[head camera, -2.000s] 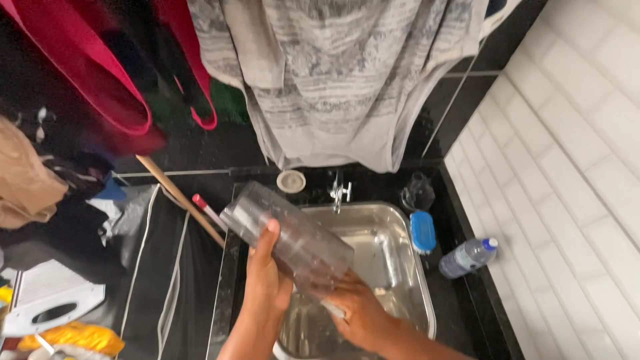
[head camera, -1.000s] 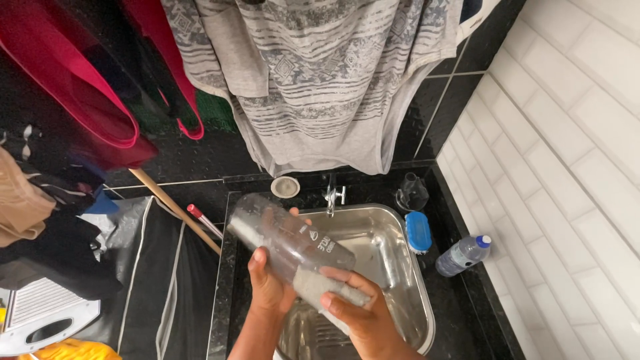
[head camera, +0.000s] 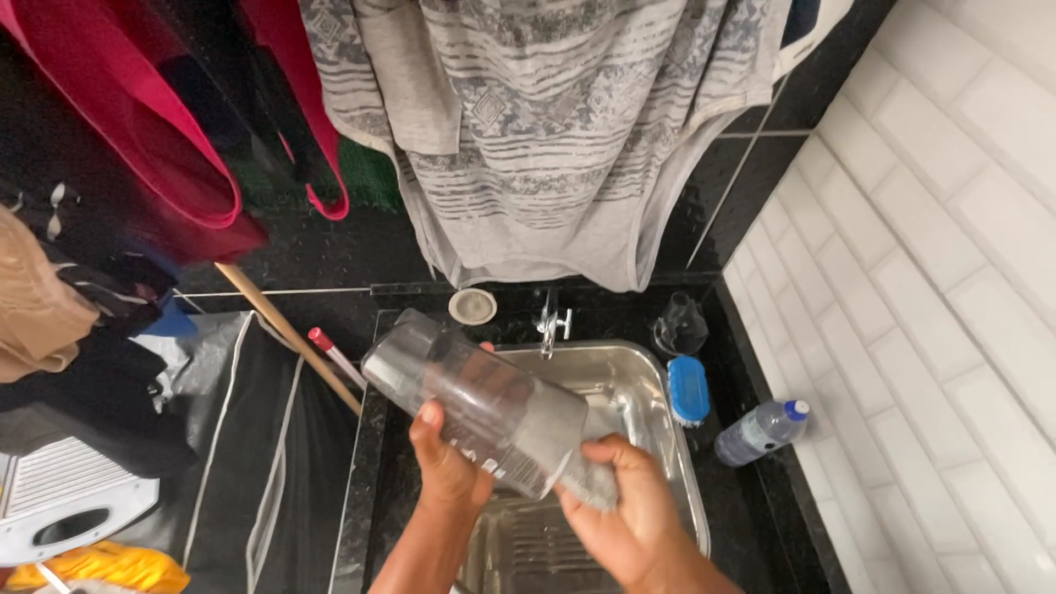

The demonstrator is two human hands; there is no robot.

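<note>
A clear plastic bottle or container (head camera: 474,384) with printed writing is tilted over the left part of the steel sink (head camera: 697,495). My left hand (head camera: 452,462) grips its side, thumb on the near face and fingertips behind. In my right hand (head camera: 623,503) is a greyish-white cloth (head camera: 590,483), pinched at the container's lower right end; pale material also shows through the wall there. A chrome faucet (head camera: 549,323) stands behind the sink, and a round pale drain strainer or lid (head camera: 473,306) lies to its left.
Right of the sink are a blue-topped brush or sponge (head camera: 688,389), a clear vessel (head camera: 683,326) and a blue-capped plastic bottle (head camera: 761,431). Clothes (head camera: 561,148) hang above. A wooden stick (head camera: 289,334), a dark zippered cover (head camera: 247,462) and a white washboard (head camera: 70,495) are at left.
The container has turned in my hands, so its printing now faces lower. My right hand has shifted from the container's side to the cloth at its lower right end.
</note>
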